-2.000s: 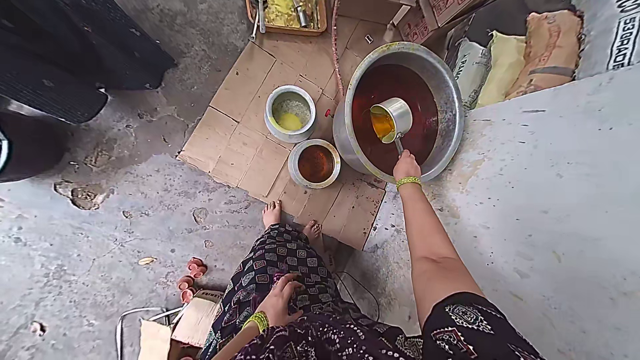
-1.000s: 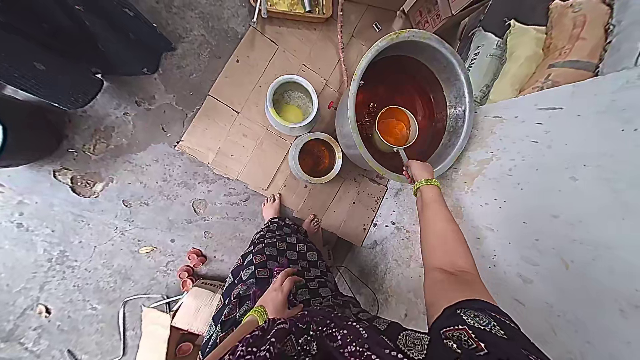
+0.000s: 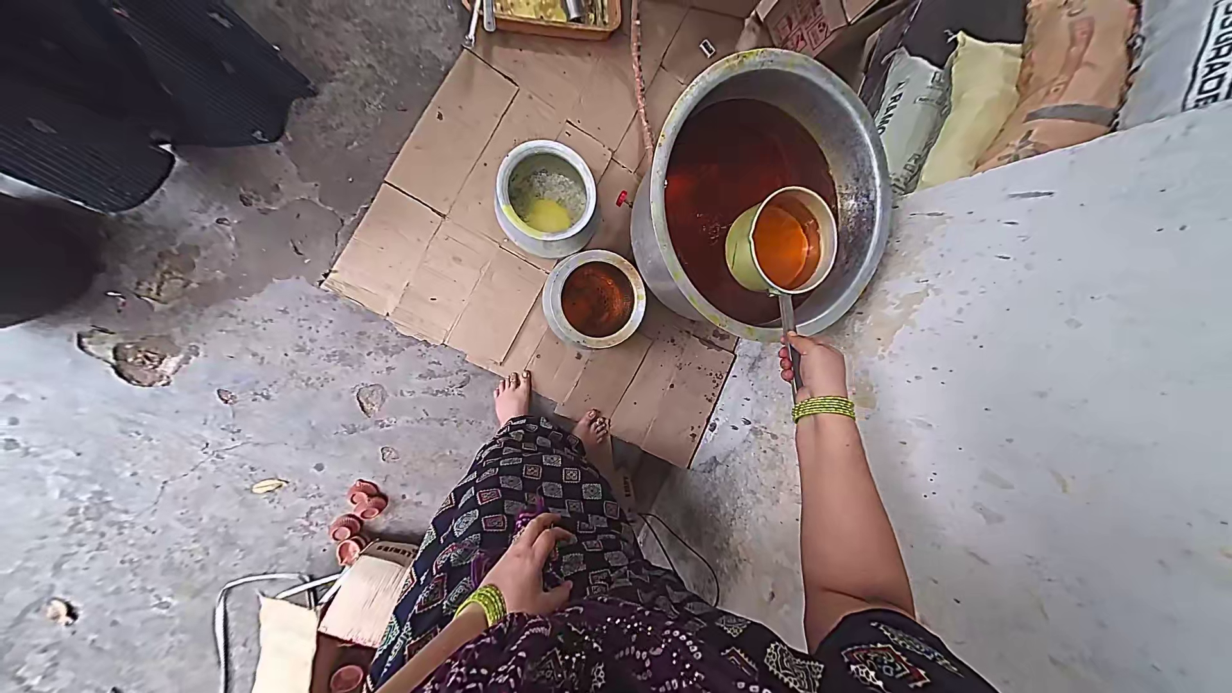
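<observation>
My right hand [image 3: 816, 366] grips the handle of a metal saucepan-like ladle [image 3: 787, 241], which holds orange liquid over a big metal pot [image 3: 864, 173]. Dark red-orange liquid [image 3: 717, 144] fills the lower part of that pot. My left hand [image 3: 527, 568] rests on the patterned cloth [image 3: 539, 472] at my lap, its fingers bent and partly hidden in folds. Left of the big pot stand two smaller metal pots: one [image 3: 547, 241] with pale yellow contents, the nearer one [image 3: 553, 322] with brown-orange liquid.
Flattened cardboard [image 3: 452, 269] lies under the pots. A tray [image 3: 568, 31] with metal tools is at the top, filled sacks [image 3: 1054, 87] at the upper right. Small clay cups [image 3: 346, 526] and an open carton [image 3: 371, 597] are at the lower left. A red-tipped hose [image 3: 638, 87] runs beside the big pot.
The ladle was tilted over the liquid at the pot's middle; it is now more level, shows its orange contents and sits nearer the right rim. My left hand has stayed on the cloth.
</observation>
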